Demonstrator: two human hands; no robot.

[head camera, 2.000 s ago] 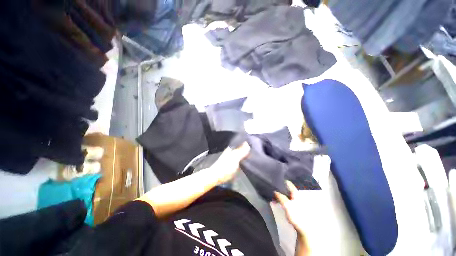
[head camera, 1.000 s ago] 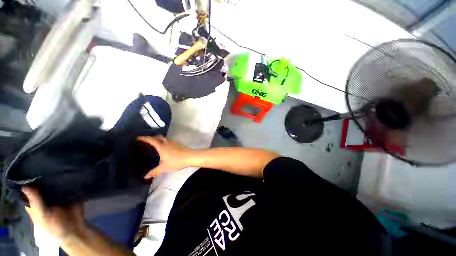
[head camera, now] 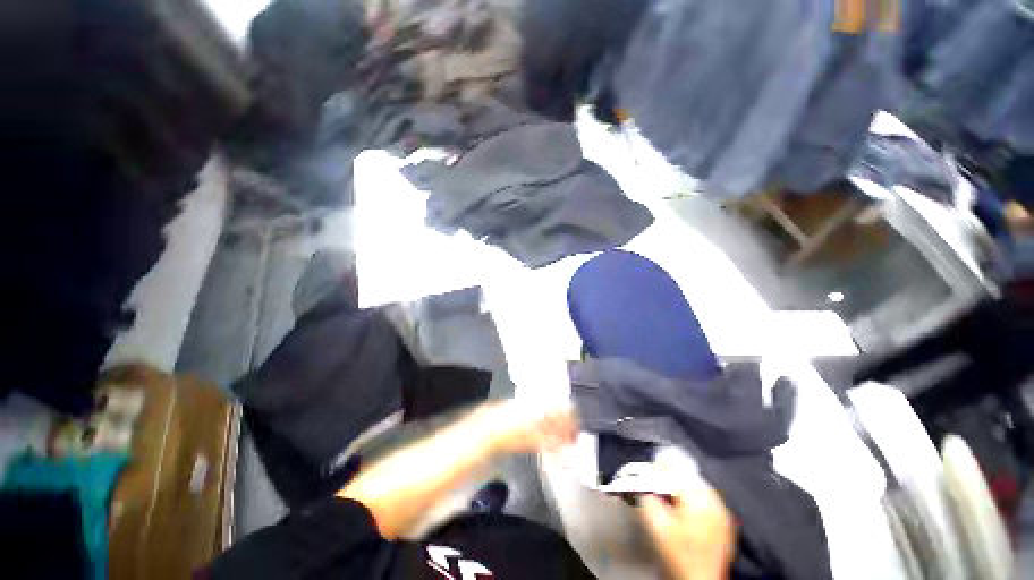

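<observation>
A dark grey garment (head camera: 743, 421) lies draped over the navy pressing board (head camera: 641, 304), whose rounded far end is bare. A dark opening with a pale strip (head camera: 630, 480) shows at its near left part. My left hand (head camera: 552, 428) is at the garment's left edge, blurred and washed out, so its grip is unclear. My right hand (head camera: 687, 523) is at the near part of the garment, beside the pale strip, its fingers closed on the cloth. Its fingertips are partly blurred.
A dark grey garment pile (head camera: 533, 193) lies on the white table (head camera: 397, 244) beyond the board. Black cloth (head camera: 335, 380) hangs at the left, above a brown carton (head camera: 181, 487). Pale padded arms (head camera: 907, 453) stand at the right. Dark clothes hang behind.
The view has swung back from the iron, green box and fan to the board's rounded end. The dark garment now covers the board's near part, with both hands closer together at it.
</observation>
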